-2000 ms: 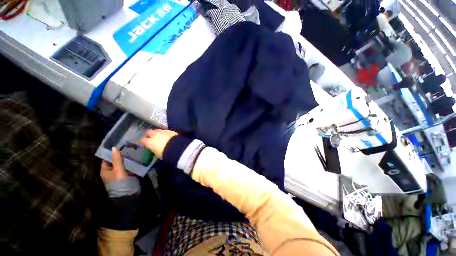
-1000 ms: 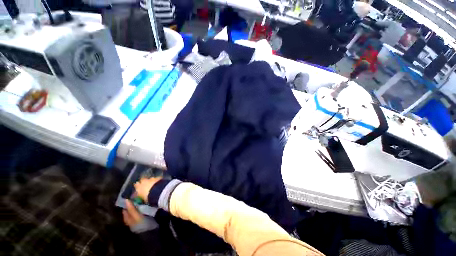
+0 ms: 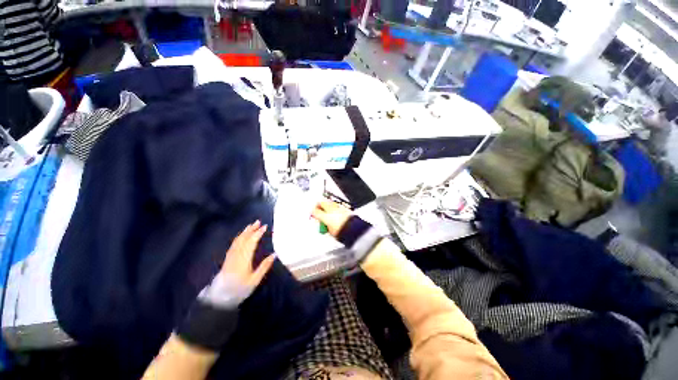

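Observation:
A large navy garment [image 3: 163, 178] is heaped on the white machine table and hangs over its front edge, left of the needle area. My left hand [image 3: 244, 260] lies on the navy garment with its fingers apart. My right hand [image 3: 331, 216] is over the white table just in front of the needle area, its fingers closed around a small green item [image 3: 323, 228], perhaps thread snips. The white sewing machine [image 3: 320, 141] with a blue stripe and black band stands behind my right hand.
A tray [image 3: 427, 228] with tangled white cords is right of the machine. Navy and checked garments [image 3: 550, 274] are piled at the right. Olive-green bundles [image 3: 543, 156] lie beyond. A striped sleeve of a person [image 3: 30, 44] shows at top left.
Both hands have left the small drawer under the table's left part. The right hand has moved to the needle area with the green item, the left onto the garment. The view has turned right.

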